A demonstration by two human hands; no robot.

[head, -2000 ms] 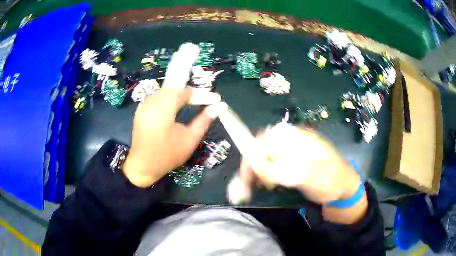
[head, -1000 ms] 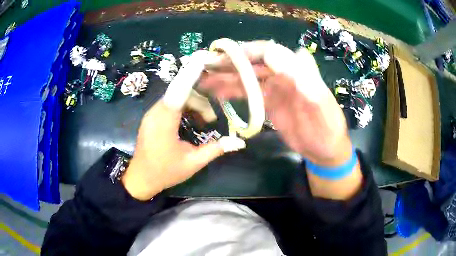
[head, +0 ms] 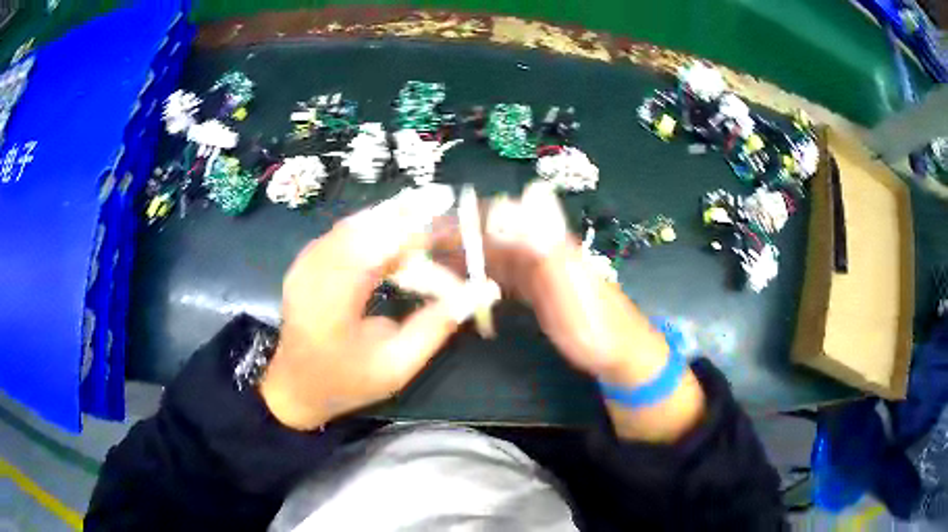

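A cream tape roll (head: 473, 244) is seen nearly edge-on between my hands, above the middle of the dark mat. My left hand (head: 338, 317) holds it with white-covered thumb and fingers at its left side. My right hand (head: 582, 307) is close on the roll's right side, its white-covered fingertips raised and blurred; whether it grips the roll or a strip of tape cannot be told. White covers on both hands blend with the tape. A blue band is on my right wrist.
Wired board clusters with white parts (head: 298, 181) lie at left, centre and right (head: 767, 210) on the dark mat (head: 229, 281). A blue corrugated sheet (head: 62, 208) stands left. A cardboard tray (head: 863, 281) with a dark stick (head: 838, 213) is right. A chipped rail (head: 541, 40) runs behind.
The pale strip between my hands two seconds ago is no longer distinct. The roll, tilted open a second ago, is now nearly edge-on. My right hand has moved lower and turned.
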